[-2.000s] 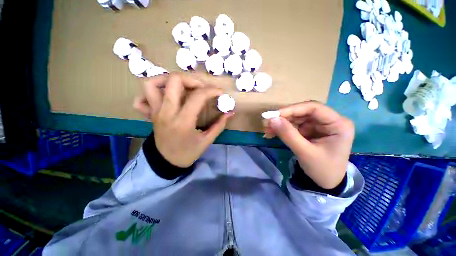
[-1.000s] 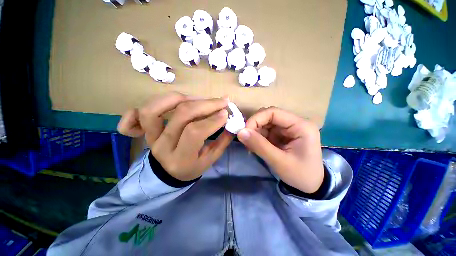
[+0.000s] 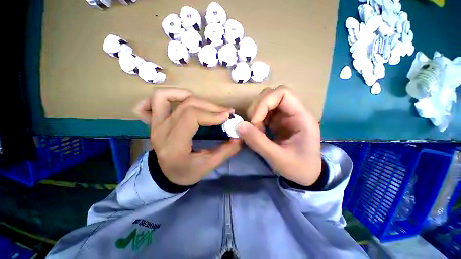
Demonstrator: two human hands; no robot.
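Observation:
A small white housing (image 3: 232,126) is held in front of the jacket, near the table's front edge. My left hand (image 3: 184,136) grips it between thumb and fingertips from the left. My right hand (image 3: 285,134) has its thumb pressed on the housing's white face from the right; whether a separate end cap lies under the thumb is hard to tell. Other white housings (image 3: 208,54) stand in a cluster on the cardboard sheet (image 3: 101,96). A short diagonal row of housings (image 3: 130,62) stands to their left.
A heap of white end caps (image 3: 381,38) lies on the green tabletop (image 3: 364,119) at the right, beside a crumpled white wipe (image 3: 442,91) with a translucent ribbed object on it. Blue crates (image 3: 386,187) stand below the table edge on both sides.
My right hand has brought the white cap it held from the right to the housing in my left hand. Both hands now meet at the housing, which has been turned.

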